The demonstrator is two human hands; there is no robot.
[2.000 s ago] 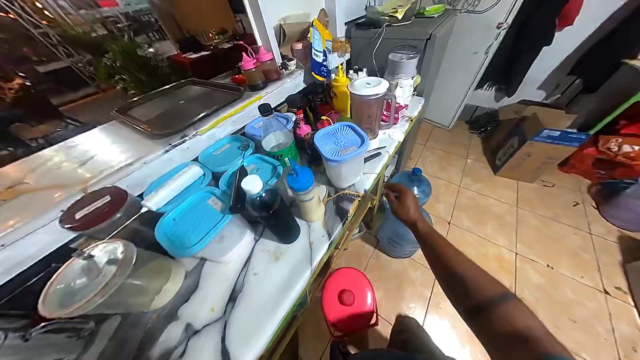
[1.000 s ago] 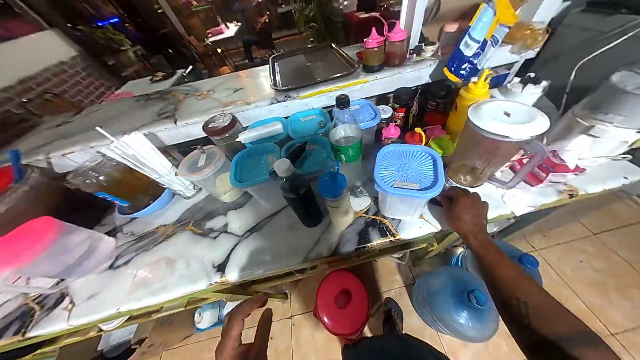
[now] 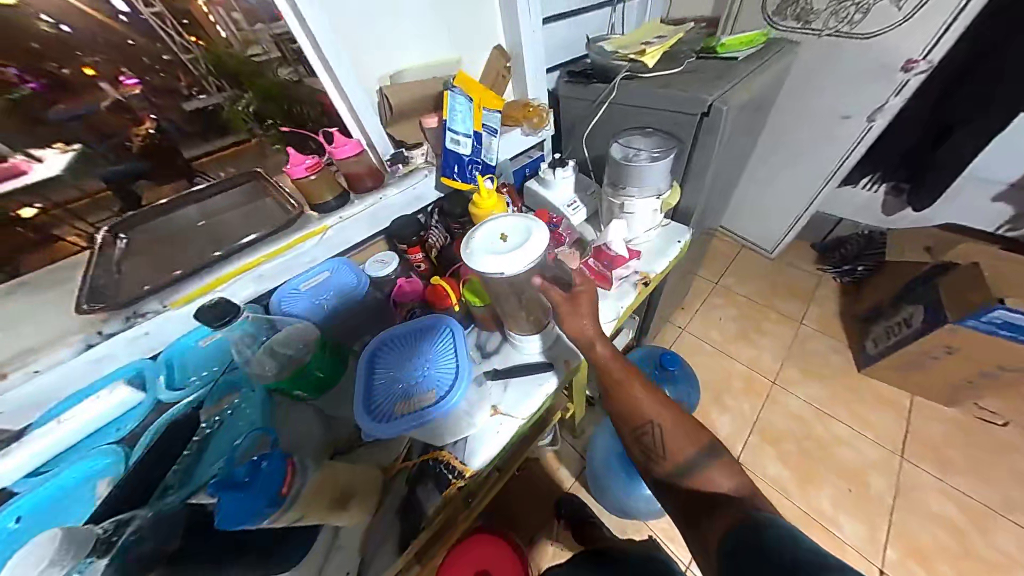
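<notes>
My right hand point(image 3: 574, 308) is closed around the handle side of a blender jug point(image 3: 516, 300) with a white lid, which stands on the marble counter. In front of the jug lies a black-handled knife point(image 3: 520, 371), and left of that sits a clear tub with a blue ribbed lid point(image 3: 414, 372). A yellow squeeze bottle point(image 3: 487, 200) and several jars and colored bottle tops crowd behind the jug. Beyond my hand is a red and white packet point(image 3: 612, 262). My left hand is out of view.
A white blender base point(image 3: 560, 188) and a food processor point(image 3: 638, 184) stand at the counter's far end. Blue-lidded tubs and a blue-capped bottle point(image 3: 252, 488) fill the left. Below are a blue water bottle point(image 3: 624, 464) and a red lid point(image 3: 484, 556); a cardboard box point(image 3: 936, 336) is at right.
My right hand has moved from beside the blue-lidded tub to the blender jug. My left hand, seen one second ago, has left the view. The view has swung right.
</notes>
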